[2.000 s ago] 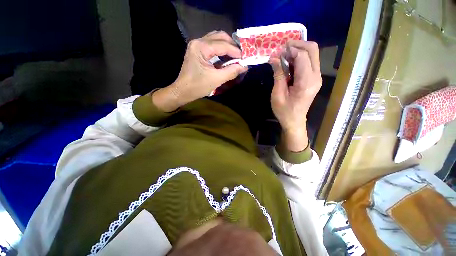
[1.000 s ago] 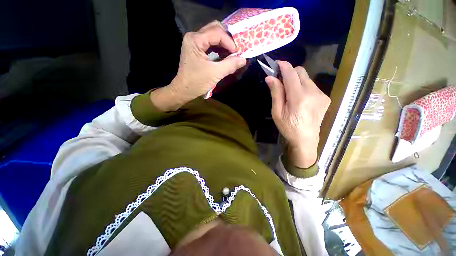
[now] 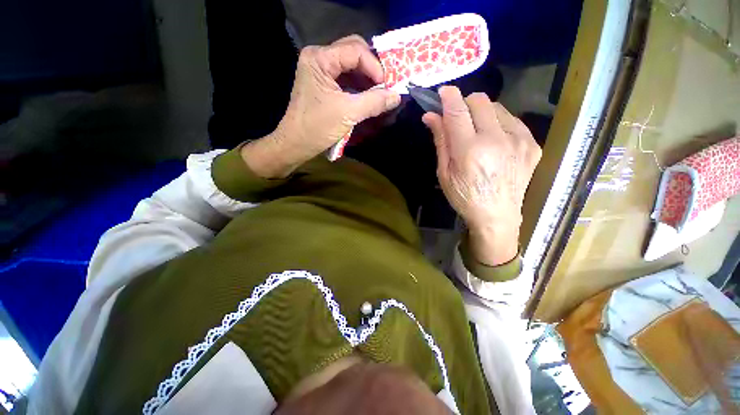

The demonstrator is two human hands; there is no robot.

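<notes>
A pot holder (image 3: 434,53) with a red-pink pebble print and white binding is held up above the lap. My left hand (image 3: 329,105) pinches its left end between thumb and fingers; a small printed part also shows below that hand. My right hand (image 3: 487,154) holds dark thread snips (image 3: 426,99), their blades closed or nearly so, with the tips at the lower white edge close to my left thumb. The handles are hidden in my right hand. I cannot make out a thread at the tips.
At the right is a table covered with taped brown cardboard (image 3: 584,263). On it lie another red-printed piece (image 3: 714,178) with a white part and a marbled grey-white cloth (image 3: 641,292) with an orange-brown patch. Blue bins or surfaces (image 3: 519,28) show at the top and left.
The snips were first hidden in my right fingers, then open below the piece; now their blades are together at its lower edge. The pot holder has turned its printed face more towards me.
</notes>
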